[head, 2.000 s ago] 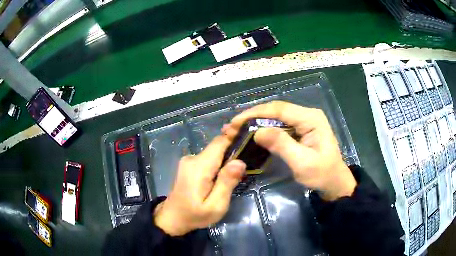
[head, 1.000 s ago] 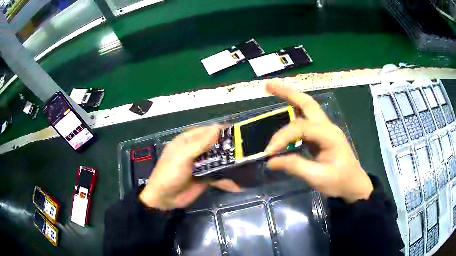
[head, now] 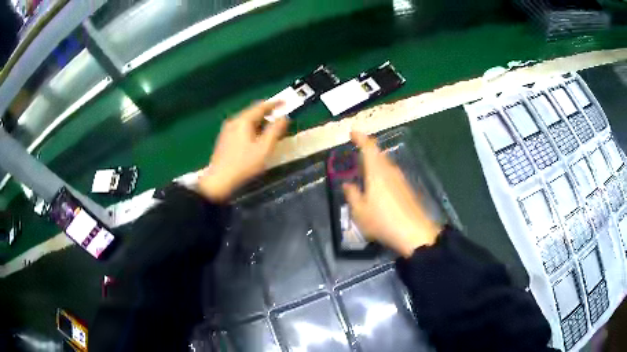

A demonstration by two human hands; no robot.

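My right hand (head: 388, 199) is at the upper part of the clear blister tray (head: 289, 258), its fingers over a black back housing (head: 341, 213) with a red-ringed oval at its top and a white label. The housing stands upright in view over the tray; the grip is blurred. My left hand (head: 240, 148) reaches over the pale strip to the belt. Its fingertips are at the white end of a phone board (head: 292, 100); whether they hold it is unclear. A second phone board (head: 354, 93) lies just right of it.
A keypad sheet (head: 550, 192) lies at the right. A lit smartphone (head: 86, 227) leans near the post (head: 34, 168) at left. Another board (head: 113, 181) lies on the belt. An orange-yellow phone (head: 72, 330) is at lower left. Stacked trays (head: 560, 17) are at upper right.
My hands have parted, and the yellow-framed phone is out of sight. My left hand has moved up to the boards on the belt. My right hand is now at a red-ringed back housing. The view has shifted.
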